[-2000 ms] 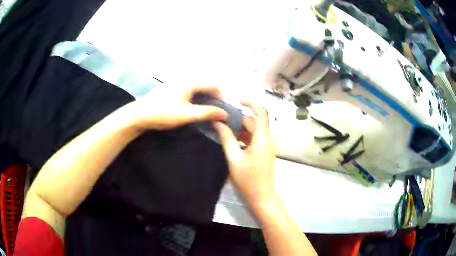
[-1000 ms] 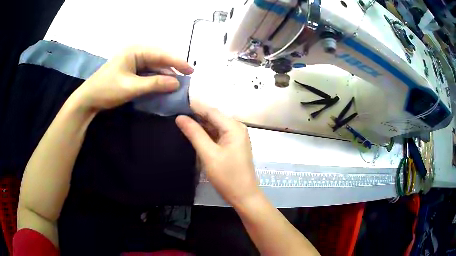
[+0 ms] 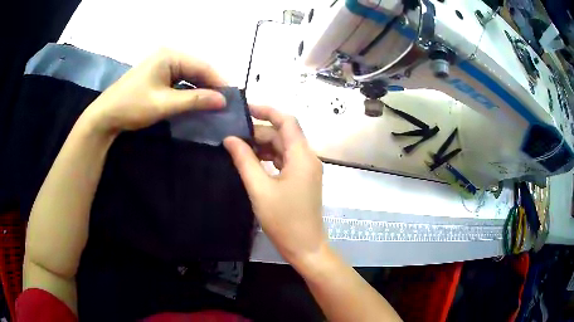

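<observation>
A large black garment panel lies over the left of the table and hangs over its front edge. A grey-blue waistband strip runs along its top edge. My left hand pinches the band near its right end, thumb on top. My right hand holds the band's right end between thumb and fingers, at the cloth's dark edge. The fingertips beneath the cloth are hidden. The cloth is left of the presser foot, not under it.
The white sewing machine stands at the right. Thin black strips and a blue and yellow-green tool lie on its bed. Scissors lie at the right end. A measuring tape runs along the front. Red baskets are below.
Since the earliest frame, both hands and the band's end have moved left, away from the machine. The band was bunched between the fingers and now lies flatter. The camera view has shifted.
</observation>
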